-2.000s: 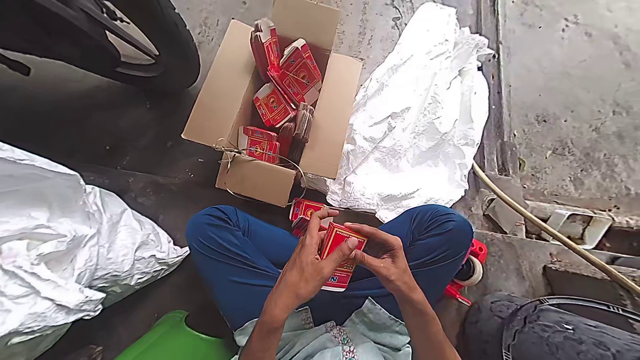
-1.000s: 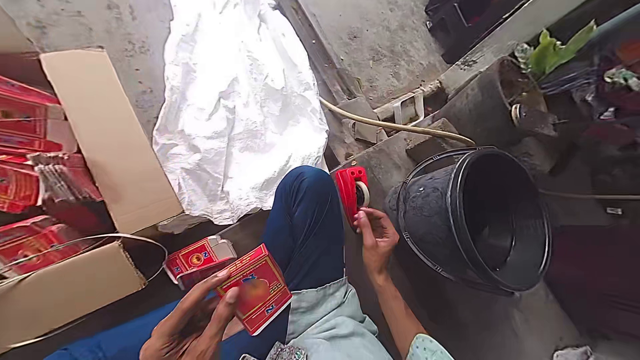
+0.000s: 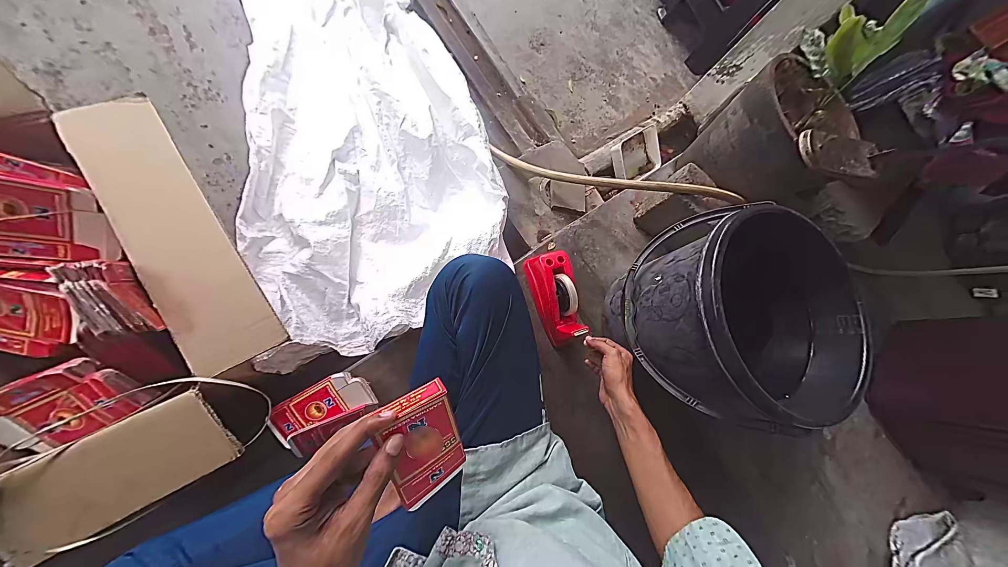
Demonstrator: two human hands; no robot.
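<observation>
My left hand (image 3: pixel 335 488) pinches a small red printed carton (image 3: pixel 425 449) between thumb and fingers, above my lap. My right hand (image 3: pixel 613 368) reaches to the cutting end of a red tape dispenser (image 3: pixel 551 295), which holds a roll of tape and stands on the floor by my knee. Its thumb and forefinger are together at the dispenser's tip; whether tape is between them is too small to tell. Another red carton (image 3: pixel 319 408), with a raised end flap, lies beyond my left hand, beside the cardboard box.
An open cardboard box (image 3: pixel 169 236) with many red cartons, some flattened, stands at the left. A white woven sack (image 3: pixel 366 173) lies ahead. On the right are a black bucket (image 3: pixel 709 315), a hose (image 3: pixel 622 183) and a potted plant (image 3: pixel 866 47).
The view has swung to the right. My right hand has left the carton, which both hands held two seconds ago, and is at the tape dispenser. My left hand still holds the carton.
</observation>
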